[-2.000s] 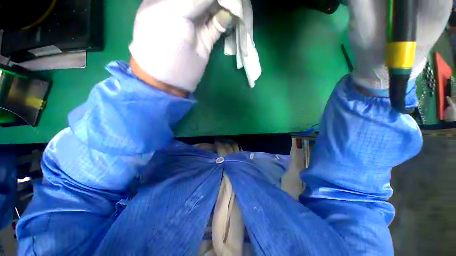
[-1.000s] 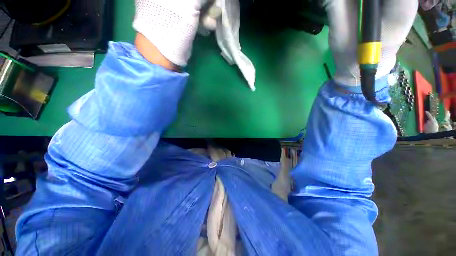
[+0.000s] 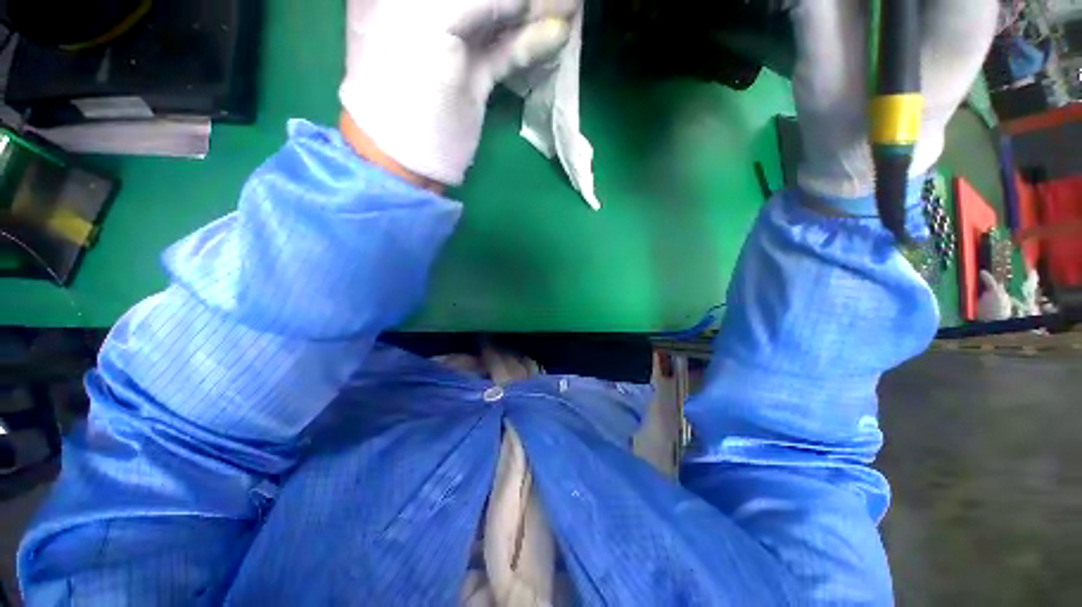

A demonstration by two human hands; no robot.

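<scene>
My left hand [image 3: 445, 77], in a white knit glove, is at the top edge, left of centre, partly cut off. Its fingers are curled on a crumpled white cloth [image 3: 558, 119] that hangs down over the green mat [image 3: 570, 273]. My right hand [image 3: 831, 101], also in a white glove, is at the top right and cut off by the edge. It holds the soldering iron [image 3: 895, 119], whose dark handle with a yellow band lies over the hand, cable end towards me. The iron's tip is out of the picture.
A black device [image 3: 178, 59] stands at the upper left, with a solder reel holder [image 3: 59, 213] below it. A dark object [image 3: 700, 42] is at the top centre. A circuit board [image 3: 940, 231], a red tray [image 3: 975, 243] and another person's gloved fingers [image 3: 994, 296] are at the right.
Over the two seconds the view has shifted, and my right hand with the iron shows further left. Since one second ago my left hand shows slightly more to the right, still with the cloth.
</scene>
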